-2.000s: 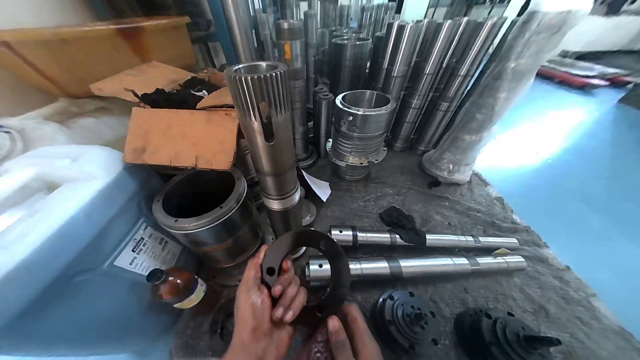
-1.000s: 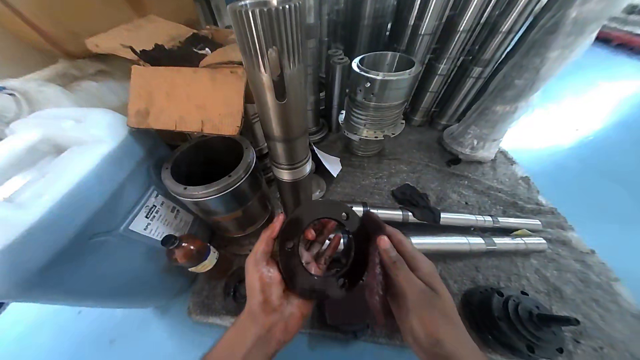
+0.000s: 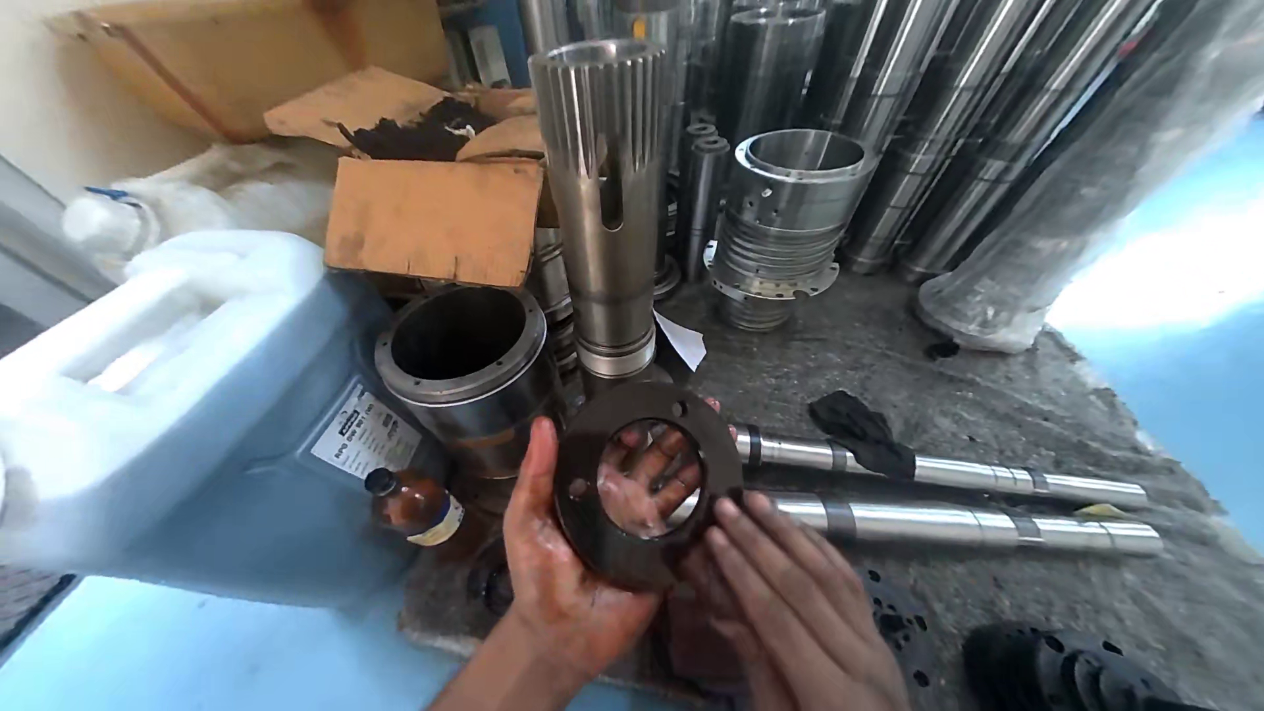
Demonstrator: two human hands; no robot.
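A dark flat metal ring (image 3: 592, 434) with small bolt holes rests in my left hand (image 3: 568, 583), its thumb along the left edge and fingers seen through the centre opening. My right hand (image 3: 800, 602) lies against the ring's lower right edge, fingers stretched, with a dark reddish cloth (image 3: 706, 632) under its palm. Just behind the ring a tall splined metal shaft (image 3: 602, 197) stands upright. Two polished steel shafts (image 3: 928, 521) lie to the right, a black rag (image 3: 859, 430) over the farther one.
A large plastic jerrycan (image 3: 247, 395) and a brown bottle (image 3: 415, 509) stand at left, beside a hollow metal cylinder (image 3: 464, 395). An open cardboard box (image 3: 434, 217) is behind. A ribbed metal sleeve (image 3: 790, 217) and black flanged parts (image 3: 1066, 671) are on the right of the covered surface.
The ring, earlier held nearer edge-on low by the shafts, has turned and now faces the camera more squarely. My right hand has come to lie flatter at its lower right edge.
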